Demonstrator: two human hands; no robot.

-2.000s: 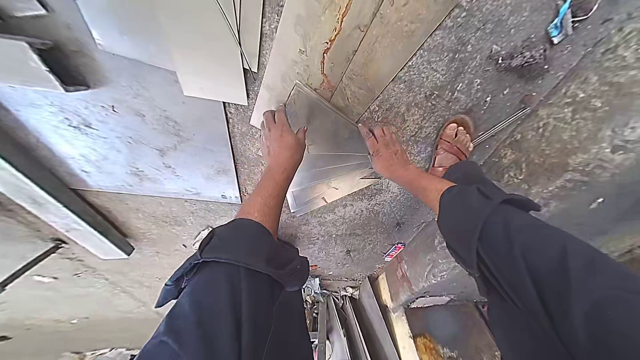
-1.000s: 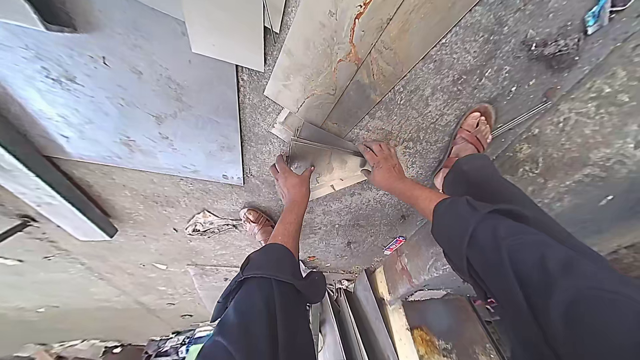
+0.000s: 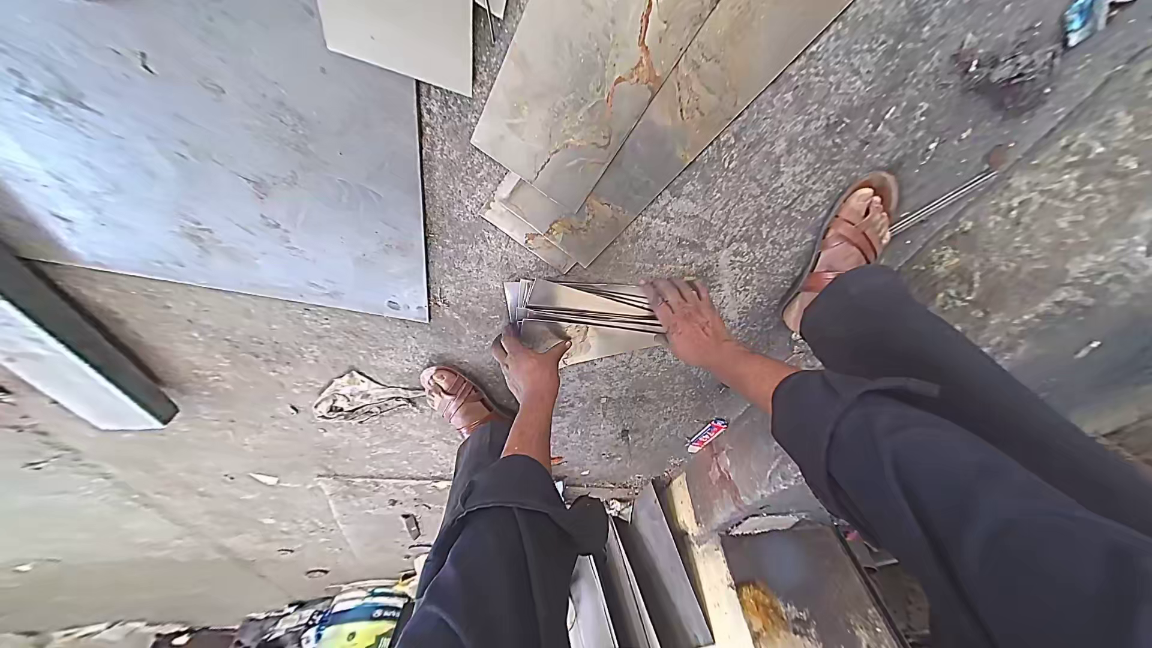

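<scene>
A loose stack of thin metal sheets (image 3: pixel 612 340) lies between my hands, its pieces fanned, with several edges showing as dark lines. My left hand (image 3: pixel 531 360) grips the stack's near left corner, thumb and fingers on either side of it. At the right end, my right hand (image 3: pixel 686 319) presses against the sheets with its fingers spread over their edges. Just beyond the stack, larger stained metal sheets (image 3: pixel 630 108) lie overlapping on the concrete floor, with rusty brown marks on them.
A wide metal sheet (image 3: pixel 216 153) covers the floor at left, beside a metal beam (image 3: pixel 81 351). A crumpled cloth (image 3: pixel 360 396) lies by my left sandal (image 3: pixel 459 399). Upright metal pieces (image 3: pixel 666 567) stand near the bottom. Thin rods (image 3: pixel 940 202) extend beyond my right sandal (image 3: pixel 841 247).
The smaller sheets have come away from the stained sheets and turned, now showing several edges. Both hands have stayed at the stack and moved nearer to me with it.
</scene>
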